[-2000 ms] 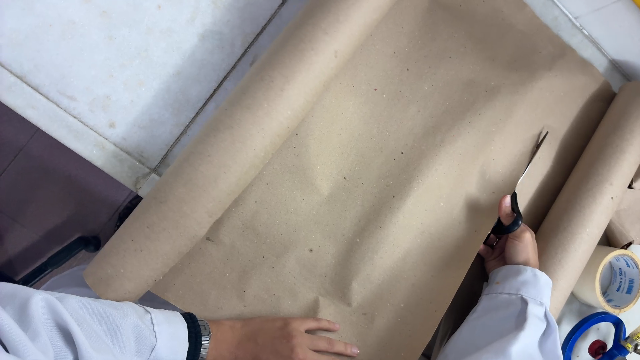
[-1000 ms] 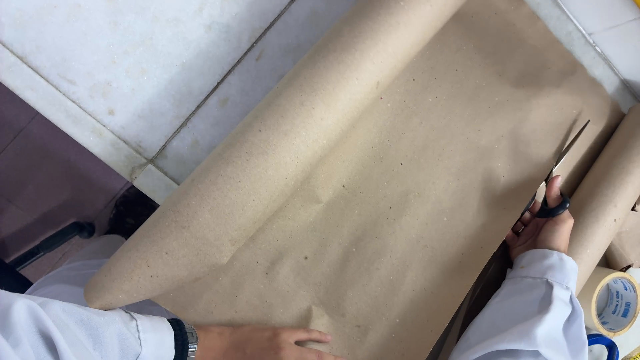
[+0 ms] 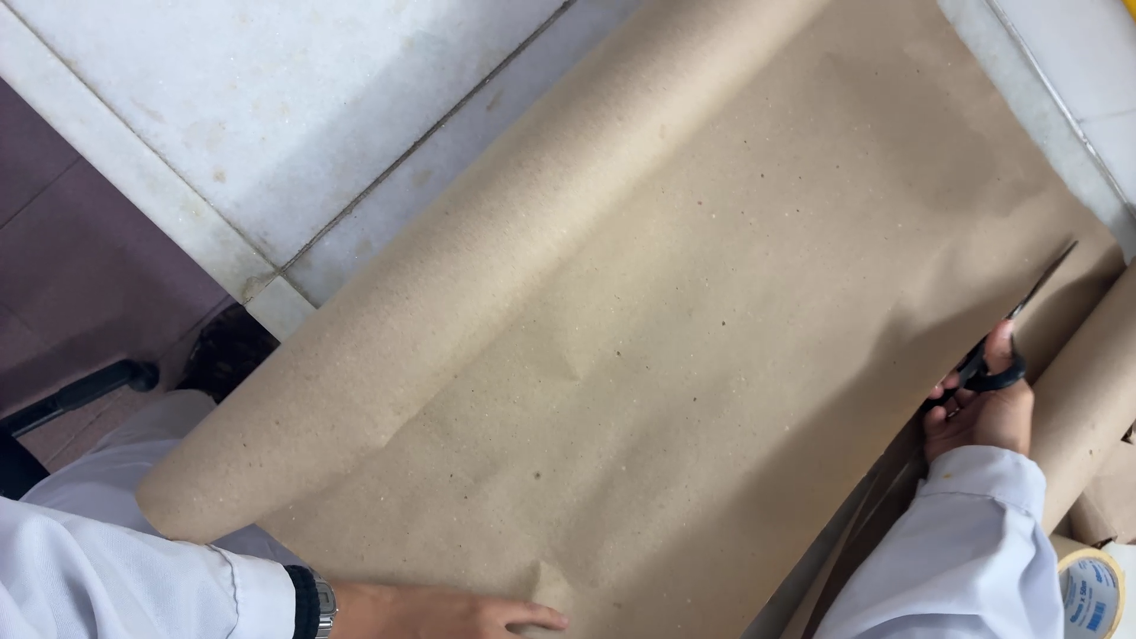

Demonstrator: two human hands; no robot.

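A wide sheet of brown kraft paper [image 3: 710,311] lies across the worktop, with a thick rolled part [image 3: 461,275] along its left side. My right hand [image 3: 985,404] holds black-handled scissors [image 3: 1029,297] at the right, its fingers in the loops and the blades pointing up and right over the paper. A cut edge runs from the scissors down to the lower middle of the view. My left hand [image 3: 435,612] rests flat on the paper near the bottom, fingers pointing right. Beside the scissors, another brown paper roll part [image 3: 1083,390] lies along the right side.
White marble tiles [image 3: 266,106] of the worktop show at upper left, ending in a raised edge above a dark reddish floor [image 3: 80,240]. A black chair part [image 3: 89,395] is at the left. A roll of masking tape [image 3: 1092,590] stands at the lower right.
My right hand has moved up and right along the paper with the scissors, and the cut edge is longer. My left hand remains on the paper near the bottom.
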